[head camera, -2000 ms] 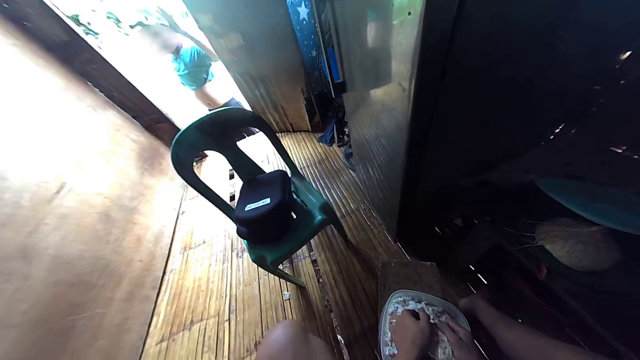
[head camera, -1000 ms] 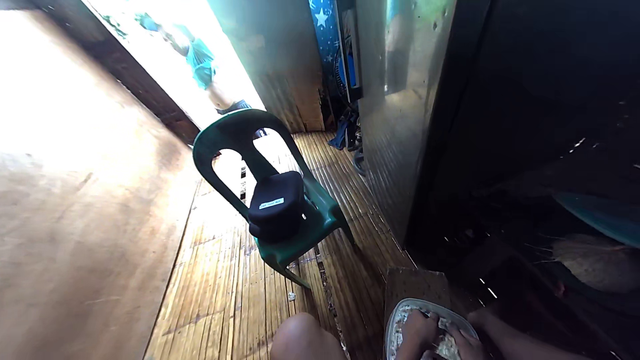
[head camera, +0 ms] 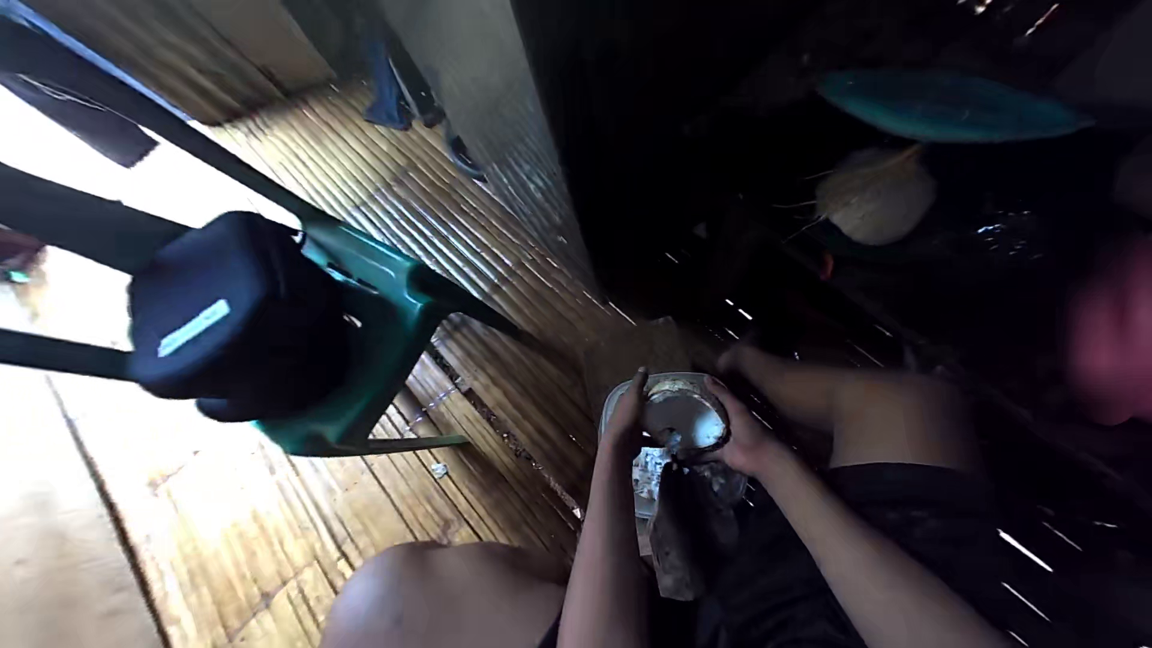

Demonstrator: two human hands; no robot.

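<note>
My left hand (head camera: 627, 409) and my right hand (head camera: 742, 434) grip a coconut half (head camera: 686, 416) from both sides, its pale inner face showing. Beneath it is a clear plastic container (head camera: 611, 407) with white shreds, probably grated coconut, in it. A dark tool or wooden piece (head camera: 677, 540) rises between my legs, its narrow tip close to the lower edge of the coconut half. Whether the tip touches the coconut is not clear.
A green plastic chair (head camera: 387, 261) bearing a black case (head camera: 238, 315) stands at left on the bamboo slat floor (head camera: 504, 450). At right, in shadow, lie a husky coconut (head camera: 877, 196) and a teal oval object (head camera: 954, 106). A blurred pink shape (head camera: 1111, 333) is at the right edge.
My hands were down in the container among the white shreds; now they hold a coconut half above it. The view has swung down and to the right.
</note>
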